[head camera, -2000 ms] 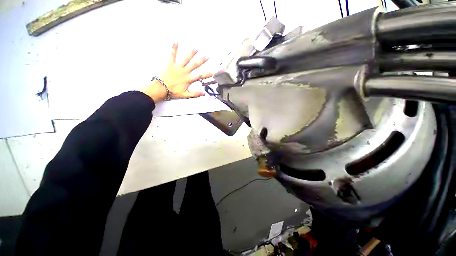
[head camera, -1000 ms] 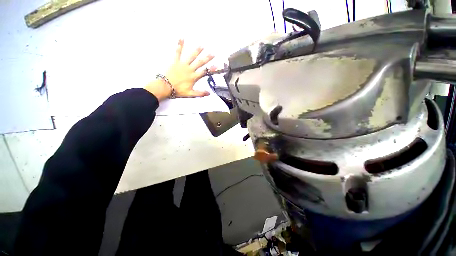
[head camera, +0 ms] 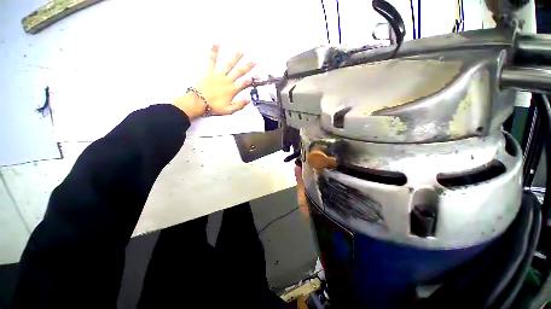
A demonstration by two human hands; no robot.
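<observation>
The cutting machine (head camera: 405,121), with a silver motor top and blue housing, fills the right side, upright at the table's front edge. Its base plate (head camera: 257,146) shows at its left by the paper's edge. My left hand (head camera: 222,87) lies flat on the white paper marker (head camera: 145,66), fingers spread, fingertips close to the thin metal parts at the machine's front. A skin-coloured strip, perhaps my right hand (head camera: 300,186), shows beside the motor; the machine hides the rest and its grip cannot be seen. The blade is not clearly visible.
A yellowish-brown bar weight (head camera: 57,15) lies at the far left. A dark cut line or thread (head camera: 47,101) marks the paper at left. The cream table (head camera: 199,181) ends in front of my dark clothing. Black cables hang behind the machine; scraps lie on the floor.
The machine has turned and tipped more upright, showing more blue housing, and the skin-coloured strip has appeared beside it. The base plate shows slightly farther left. My left hand stays flat on the paper.
</observation>
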